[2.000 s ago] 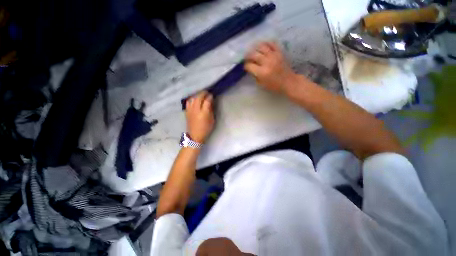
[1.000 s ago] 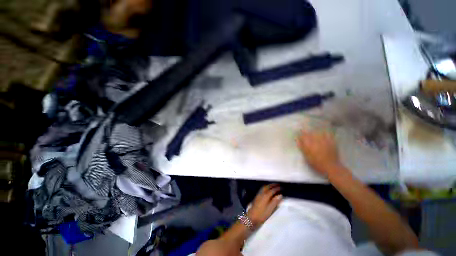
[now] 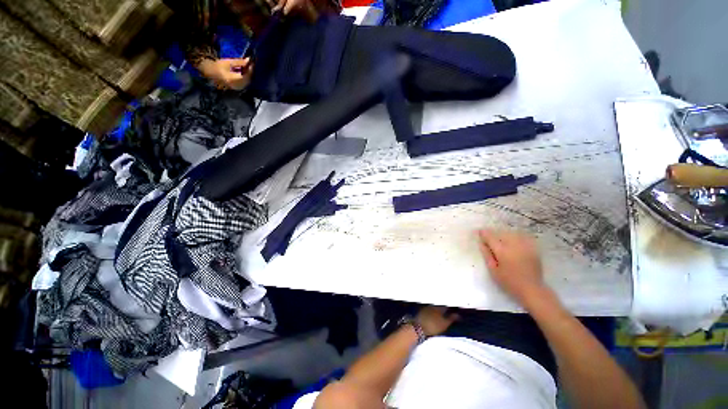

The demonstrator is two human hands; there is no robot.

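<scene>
A straight navy band piece (image 3: 456, 194) with a narrow tab at its right end lies flat on the whitish table, beyond my hands. My right hand (image 3: 513, 260) rests on the table below and right of the band, not touching it; its fingers look loosely curled and nothing shows in it. My left hand (image 3: 435, 320) is low at the table's front edge, near my waist, partly hidden; whether it holds anything cannot be told. Another stack of navy bands (image 3: 479, 136) lies farther back. A branched navy bundle (image 3: 302, 220) lies at the left.
The chrome iron (image 3: 678, 204) with a tan handle sits on the white pad (image 3: 662, 279) at right. A black padded board (image 3: 303, 144) crosses the far left. Checked fabric (image 3: 152, 264) is heaped at left. A person's hand (image 3: 231, 73) shows at the far side, beside dark fabric.
Two seconds ago both my hands were on the band; it now lies free. My left hand has drawn back to the front edge, my right hand down off the band. The view has shifted left.
</scene>
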